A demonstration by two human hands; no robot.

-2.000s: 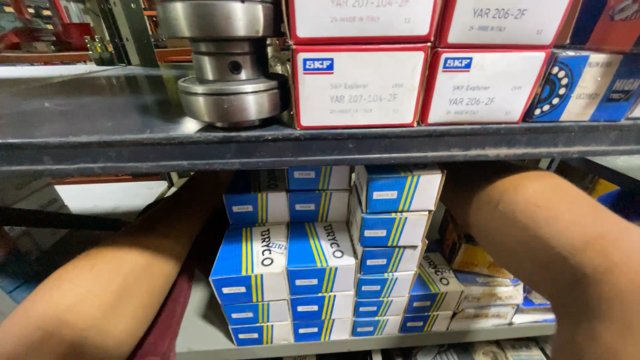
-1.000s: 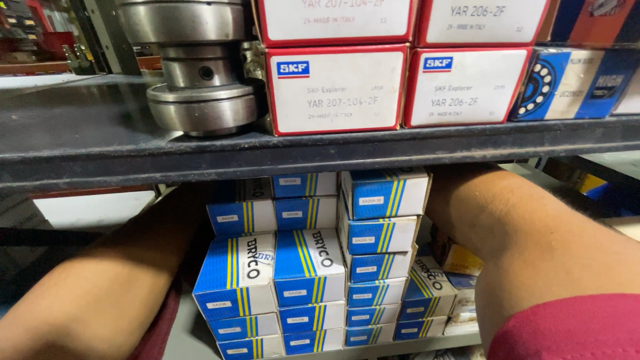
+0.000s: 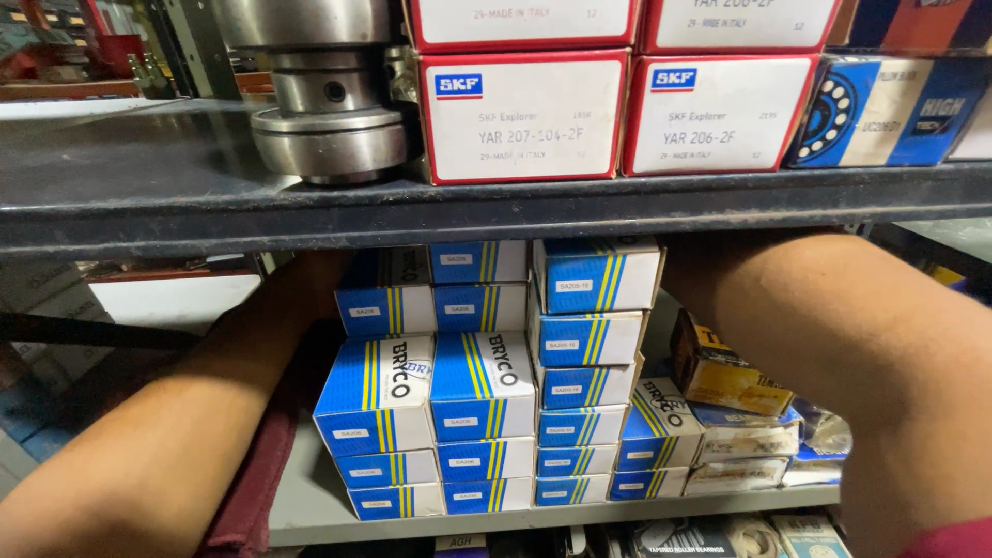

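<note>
Both my forearms reach under the dark metal shelf point(image 3: 496, 205), one on each side of several stacks of blue, white and yellow Bryco bearing boxes point(image 3: 482, 387). The left forearm runs up beside the left stack, and my left hand is hidden behind the boxes and the shelf edge. On the right, the forearm passes behind the tall stack topped by a Bryco box point(image 3: 593, 283); my right hand is hidden too. What either hand touches cannot be seen. Lower Bryco boxes point(image 3: 655, 434) stand right of that tall stack on the grey lower shelf point(image 3: 310, 519).
On the upper shelf stand metal insert bearings point(image 3: 333, 139), red and white SKF boxes point(image 3: 527, 116) and a blue pillow block bearing box point(image 3: 883, 112). A yellow and black worn box point(image 3: 732, 368) lies at the lower right. More bearing boxes point(image 3: 674, 539) sit underneath.
The right forearm has shifted within the gap, its elbow now bent at the right edge of the view. The stacks of boxes look unchanged.
</note>
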